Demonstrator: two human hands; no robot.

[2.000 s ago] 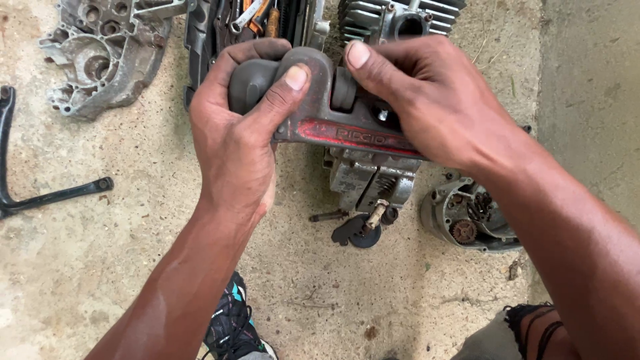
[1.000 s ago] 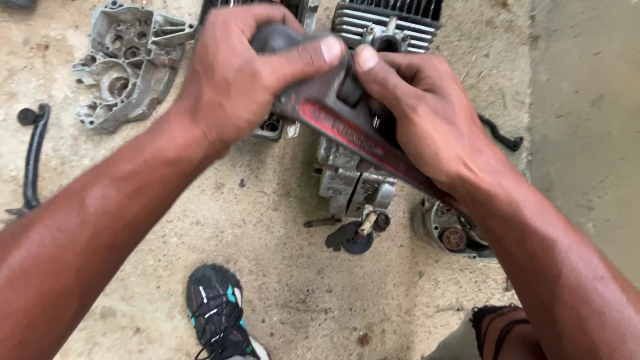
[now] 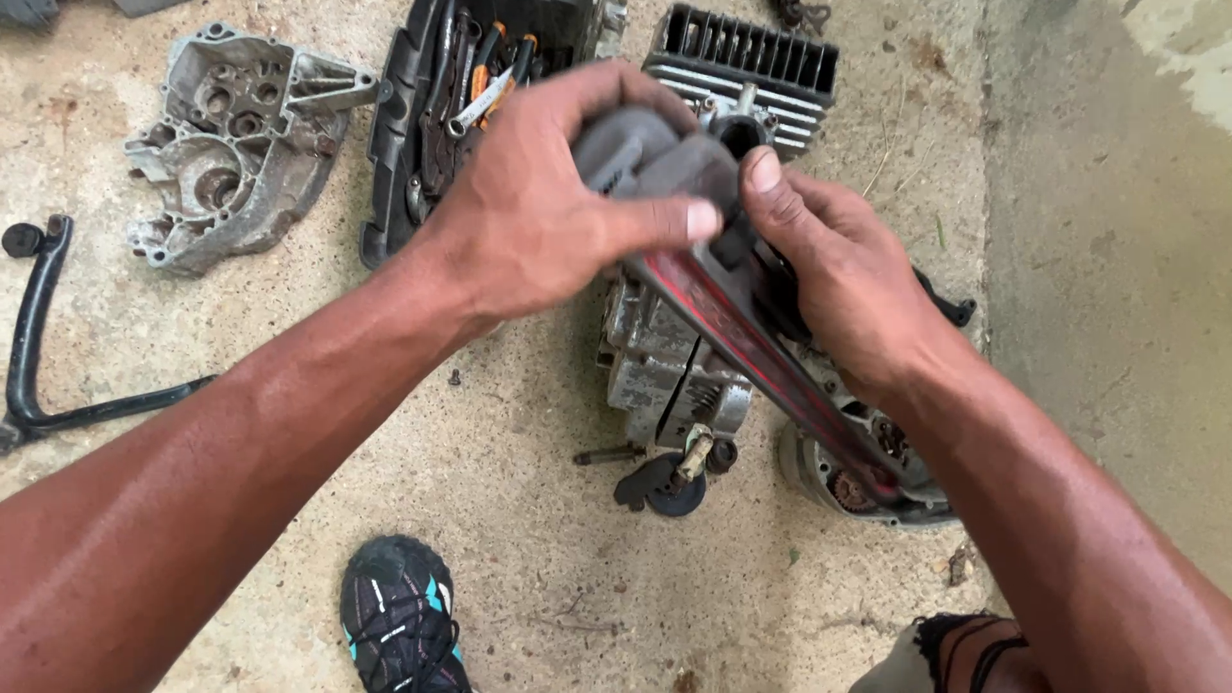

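A large Ridgid pipe wrench [image 3: 731, 322], dark grey with a red-marked handle, is held between both hands above an engine [image 3: 664, 375]. My left hand [image 3: 549, 202] grips the wrench's rounded head, with its thumb across the front; motion blurs both. My right hand [image 3: 837, 260] is at the jaw and adjuster end, its thumb near the jaw; its fingers are partly hidden behind the tool. The handle slants down to the right, over a round engine cover with gears [image 3: 818, 472]. The engine's finned cylinder [image 3: 741, 72] shows behind the wrench head.
An aluminium crankcase half [image 3: 241, 154] lies at upper left, beside a black tray [image 3: 385, 164] of spanners and orange-handled tools. A bent black metal lever [image 3: 29, 337] lies at far left. A small screw [image 3: 455, 377] is on the concrete. My shoe [image 3: 399, 616] stands below.
The wrench handle has swung from nearly level to steeply down to the right. Both hands have stayed on the tool, my left hand turning with its head.
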